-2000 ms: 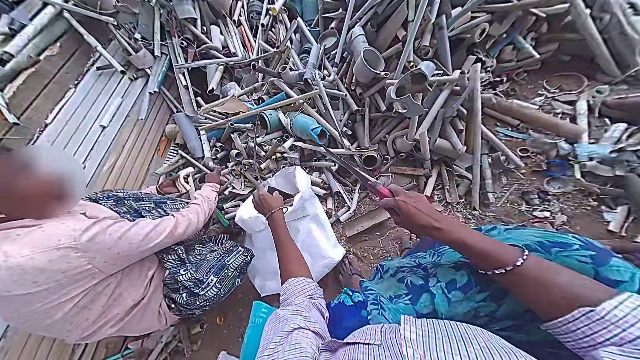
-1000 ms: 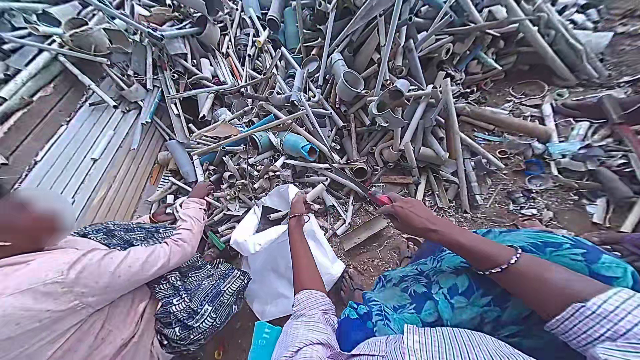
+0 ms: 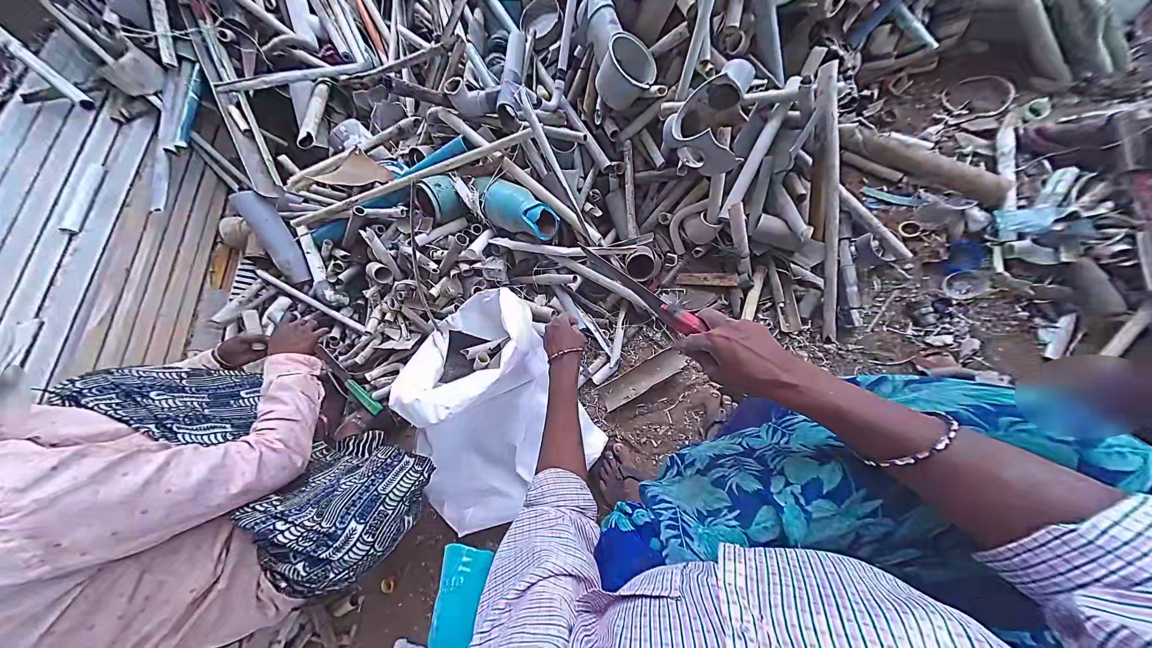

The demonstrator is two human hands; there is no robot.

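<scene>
My right hand (image 3: 742, 355) is closed around the red handle of a long-bladed tool (image 3: 677, 317), whose dark blade points up and left over the scrap; its exact kind cannot be told. My left hand (image 3: 564, 335) is at the right edge of the mouth of a white sack (image 3: 486, 441). Whether its fingers grip the rim or a pipe piece beside it cannot be told. Short pieces of pipe (image 3: 486, 353) lie inside the sack. A pale curved pipe strip (image 3: 598, 277) lies just above my left hand, near the blade.
A large heap of scrap plastic pipes (image 3: 504, 117) spreads ahead, with a blue pipe fitting (image 3: 517, 207) in it. At the left, a co-worker's hands (image 3: 292, 340) are near a green-handled tool (image 3: 364, 396). Ridged panels (image 3: 90, 234) lie at the upper left. A turquoise object (image 3: 461, 594) stands below the sack.
The co-worker's two hands are now close together at the left of the sack; one reached further into the scrap before. My right hand keeps the red-handled tool.
</scene>
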